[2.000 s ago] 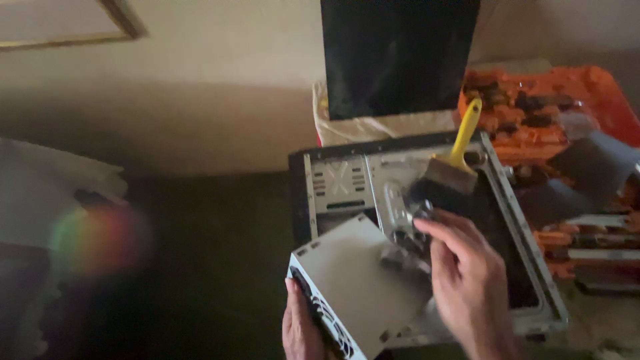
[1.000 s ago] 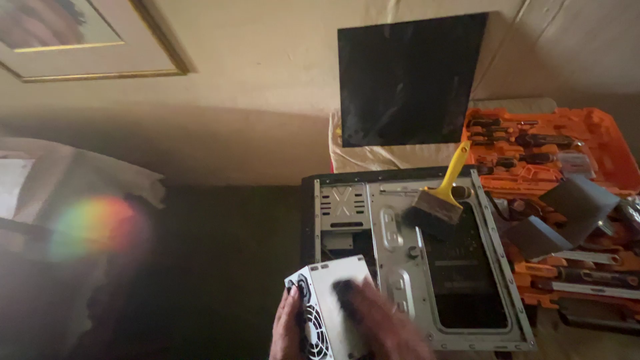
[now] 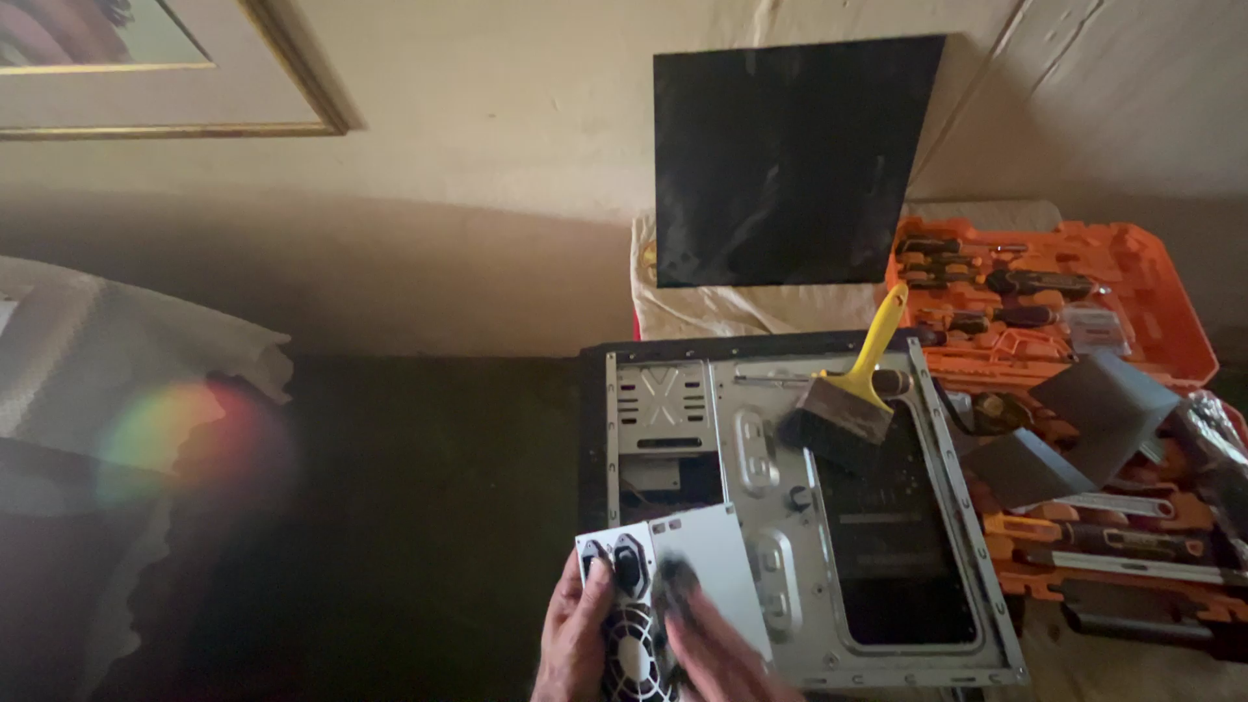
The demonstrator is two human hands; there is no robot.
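Observation:
My left hand [image 3: 575, 629] grips the left edge of a light metal computer power supply [image 3: 717, 565], its thumb beside the power sockets above the round fan grille [image 3: 634, 655]. My right hand [image 3: 717, 643], blurred, is over the unit's flat side with a small dark thing [image 3: 675, 575] at its fingertips, too blurred to name. Beneath and behind lies an open computer case [image 3: 770, 487] on its side. A paintbrush with a yellow handle [image 3: 880, 331] and dark bristles rests on the case's metal panel, beside a screwdriver [image 3: 889, 381].
An orange tool case [image 3: 1160, 302] with screwdrivers and other tools is at the right, grey bent sheets [image 3: 1111, 409] lying over it. A black panel [image 3: 790, 166] leans at the wall. A framed picture [image 3: 292, 97] hangs upper left; pale fabric [image 3: 127, 341] is at the left.
My right hand has moved from above the computer case down onto the power supply's flat side. The power supply has turned, so its sockets and fan grille now show more. The view has shifted.

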